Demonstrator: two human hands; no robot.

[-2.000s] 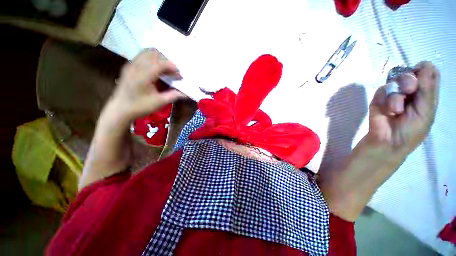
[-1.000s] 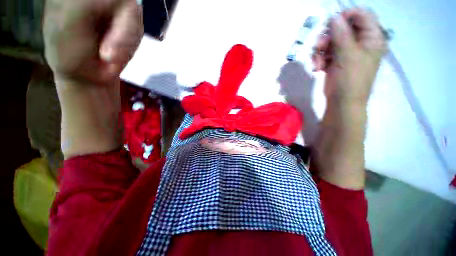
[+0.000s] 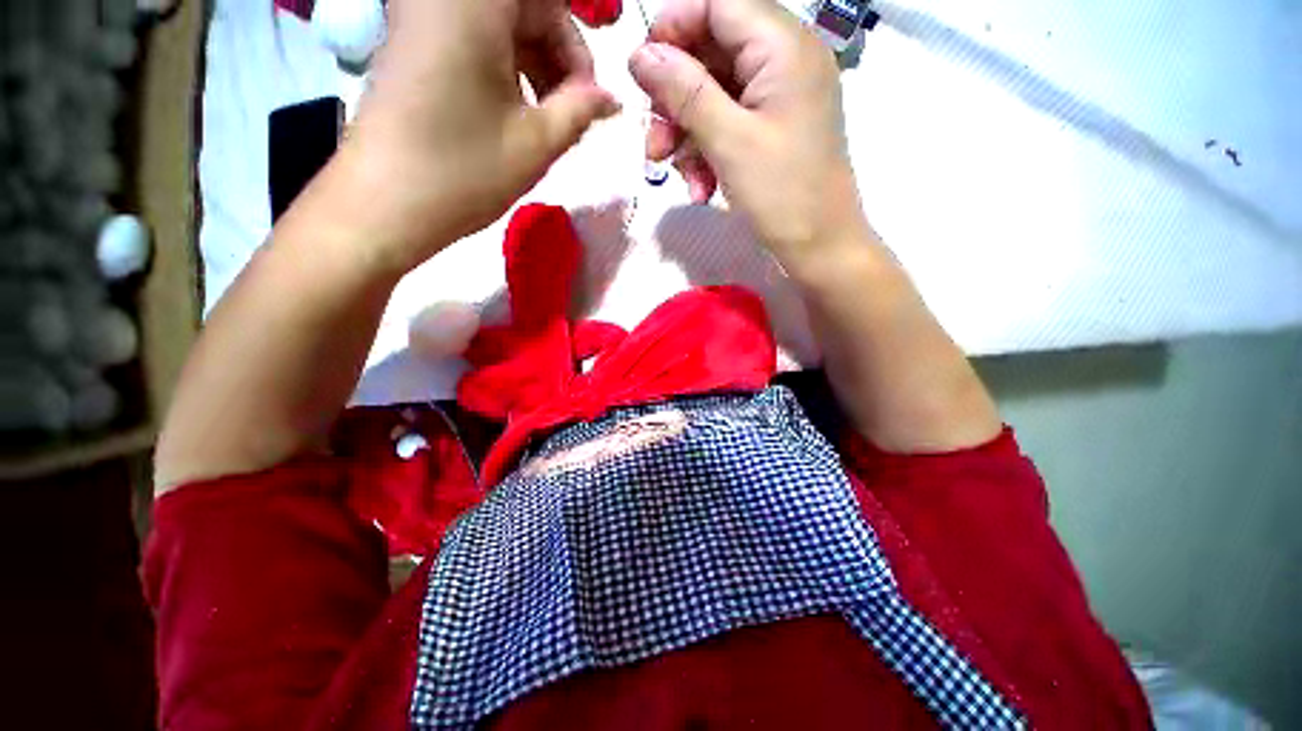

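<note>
The red plush piece [image 3: 671,343] lies at the table's near edge against my apron, its two ear-like flaps pointing up and right. My left hand [image 3: 478,122] is above the table at upper left, thumb and fingers apart, with nothing visible in it. My right hand [image 3: 757,129] is close beside it, fingertips pinched on a thin line that looks like the needle [image 3: 646,20]. A small metal loop, probably of the snips [image 3: 655,173], shows below my right fingers; the rest is hidden. A pale pompom [image 3: 446,329] lies left of the red piece.
A brown-edged box of pompoms [image 3: 174,214] stands at far left. A black smartphone [image 3: 304,154] and a white pompom [image 3: 347,26] lie near it. A metal-and-black device [image 3: 843,17] is at the top. Red pieces [image 3: 407,500] are below the table edge at left.
My hands have come from wide apart to close together over the table. The view has shifted left, bringing the pompom box into sight. The red piece remains at the table edge.
</note>
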